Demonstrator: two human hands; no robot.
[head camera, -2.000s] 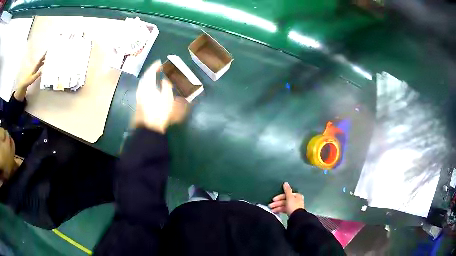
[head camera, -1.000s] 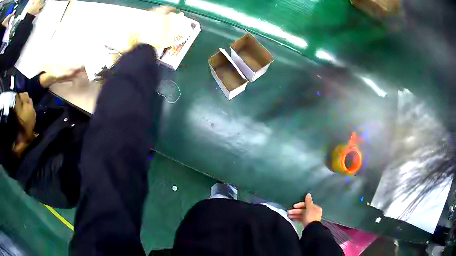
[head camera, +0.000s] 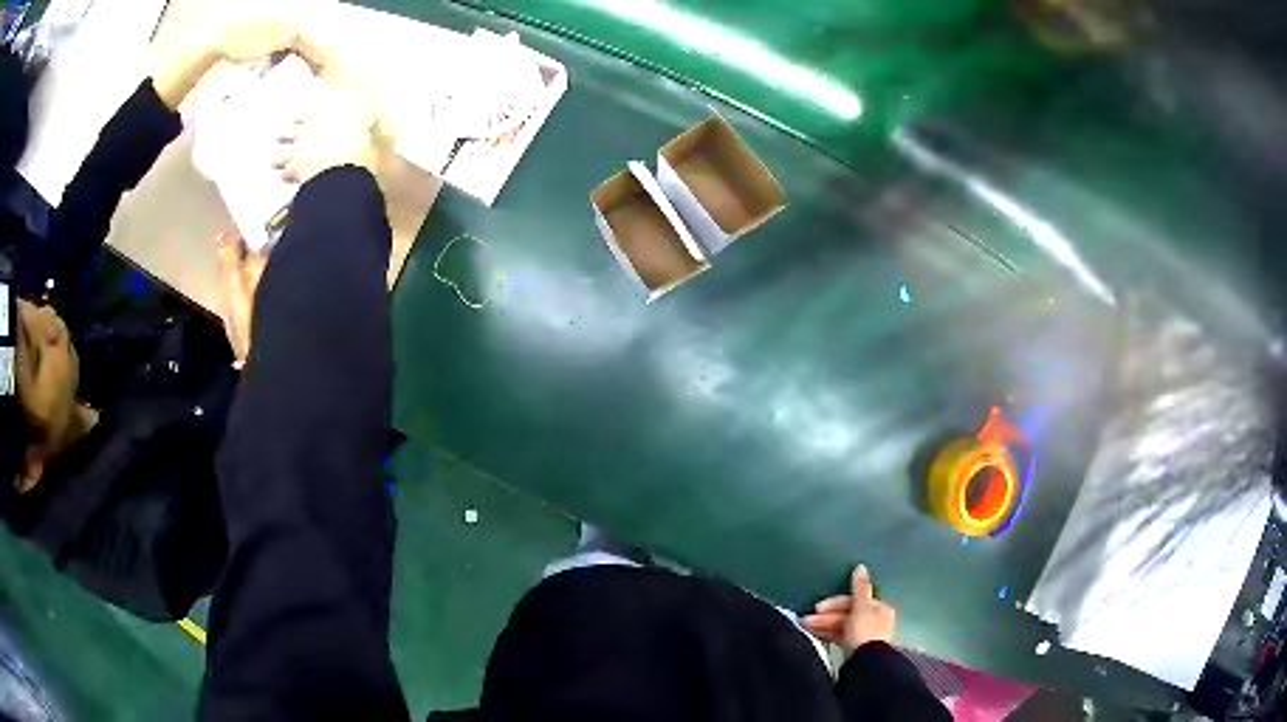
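Observation:
My left hand reaches far left, its fingers at a white stack of what look like flat carton blanks; glare hides whether it grips any. Another person's hands are at the top and lower edge of this stack. Two small open boxes, white outside and brown inside, stand side by side on the bench: a left one and a right one. My right hand is at the near bench edge, empty, fingers apart.
An orange-yellow tape dispenser lies on the green bench. Large white sheets lie at the right. A white tray with white contents and a thin loop are at the left. A person sits at the left.
My left hand has moved from beside the boxes leftward to the neighbour's white stack. The boxes have shifted right in view as the camera turned. My right hand stays at the bench edge.

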